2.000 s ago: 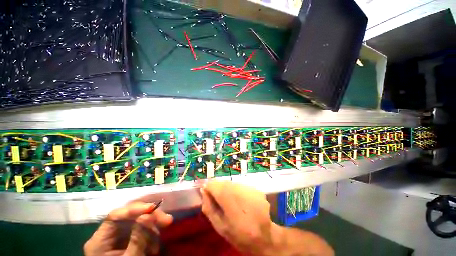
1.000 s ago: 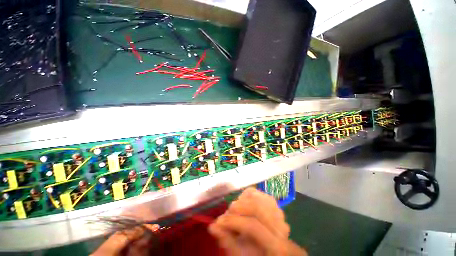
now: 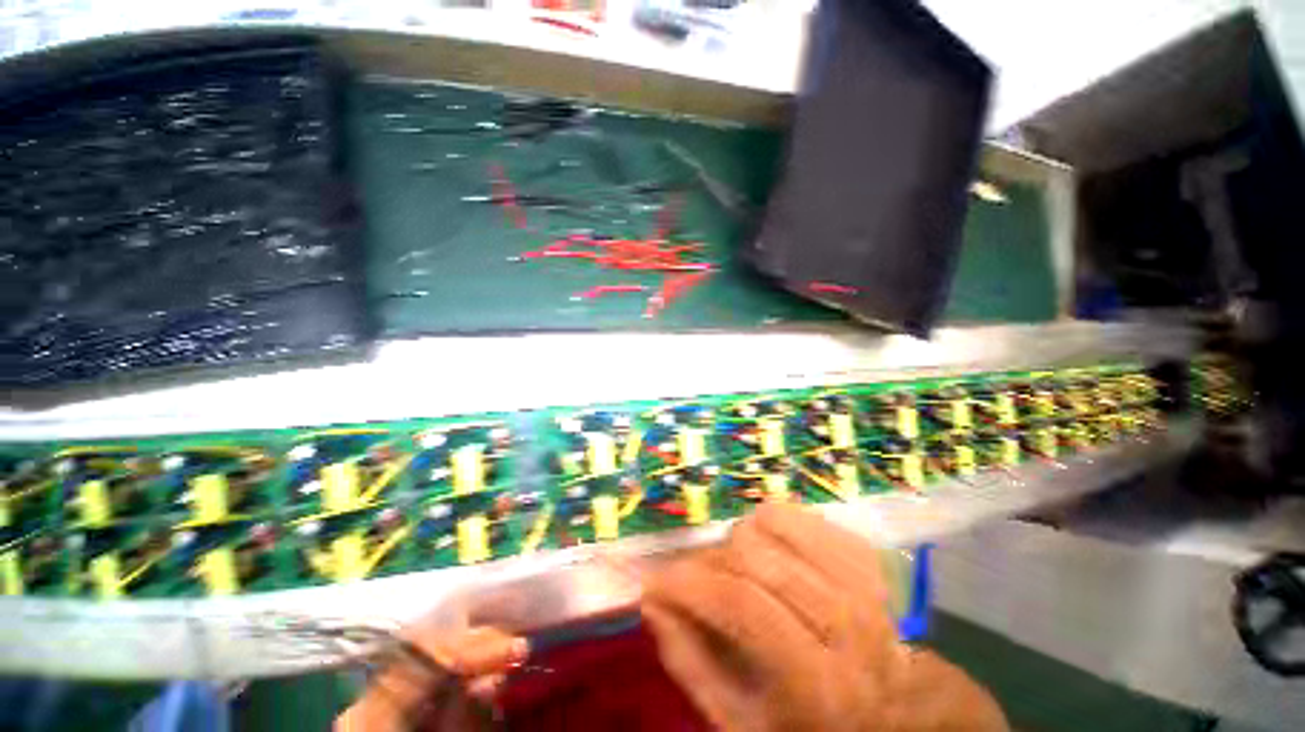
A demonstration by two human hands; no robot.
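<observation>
The picture is blurred. Green circuit board panels (image 3: 494, 508) with yellow blocks lie in a long line between pale metal rails. My left hand (image 3: 444, 679) is low in front of the near rail, cut off by the bottom edge, and holds a bundle of thin dark wires (image 3: 322, 629) that stick out to the left. My right hand (image 3: 787, 615) is to its right, over the near rail by the board edge, with curled fingers; what is between them is hidden. Red wires (image 3: 623, 255) and black wires (image 3: 544, 117) lie loose on the green mat (image 3: 444, 286).
A black tray (image 3: 172, 215) full of dark wires is at the left. A second black tray (image 3: 880, 172) stands tilted at the right with a red wire in it. A blue bin (image 3: 917, 594) shows partly behind my right hand. A black handwheel (image 3: 1274, 608) is at the right edge.
The view has swung right and then back left. The dark wire bundle has come into view in my left hand. My right hand has moved away from my left, then up to the near board edge.
</observation>
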